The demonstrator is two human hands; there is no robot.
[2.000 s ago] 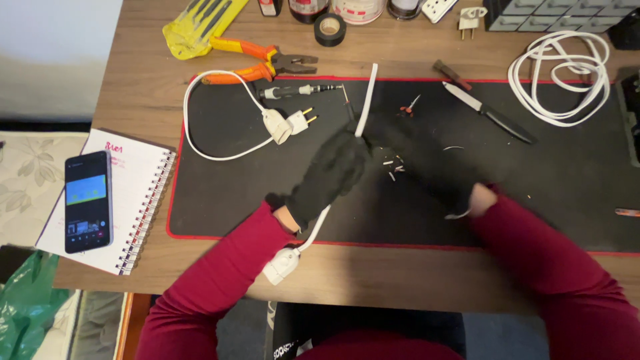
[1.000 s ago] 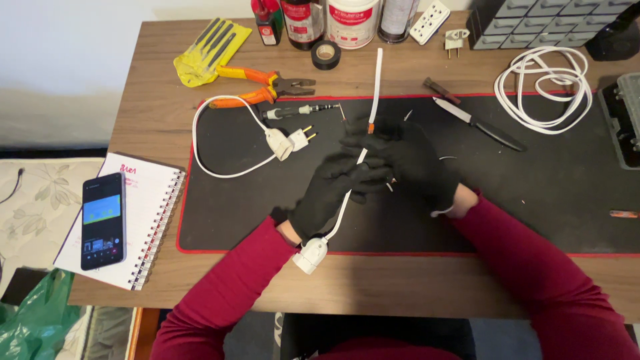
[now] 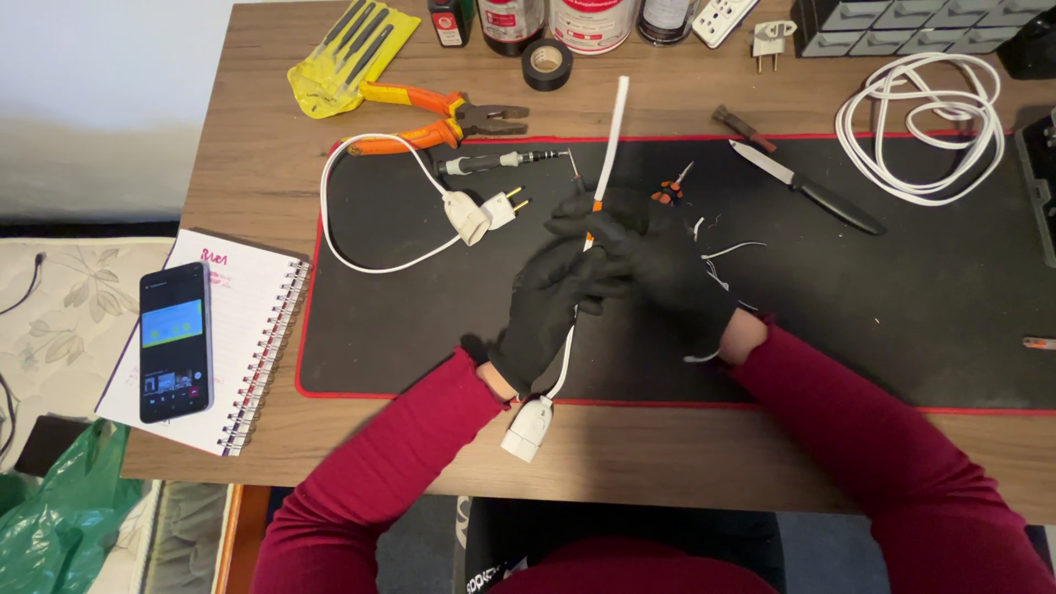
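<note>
Both my hands wear black gloves and meet over the black mat. My left hand (image 3: 549, 305) is shut on a white electrical cable (image 3: 566, 363), whose lower end runs to a white socket connector (image 3: 528, 429) over the mat's front edge. My right hand (image 3: 660, 264), slightly blurred, has its fingers at an orange part of the cable. Above them a straight white sleeve or cable length (image 3: 612, 136) points up and away. The orange part shows between the fingers; its exact make cannot be told. Small white offcuts (image 3: 726, 252) lie beside my right hand.
Combination pliers (image 3: 462, 115), a screwdriver (image 3: 503, 162) and a looped cord with a plug (image 3: 499, 212) lie left. A kitchen knife (image 3: 825, 198) and coiled white cable (image 3: 920, 132) lie right. A phone (image 3: 175, 346) rests on a spiral notebook (image 3: 247, 330). Black tape (image 3: 546, 64) stands behind.
Two seconds ago no orange showed on the cable; now it shows between my fingers. My right hand has moved in close against my left. The view has shifted slightly.
</note>
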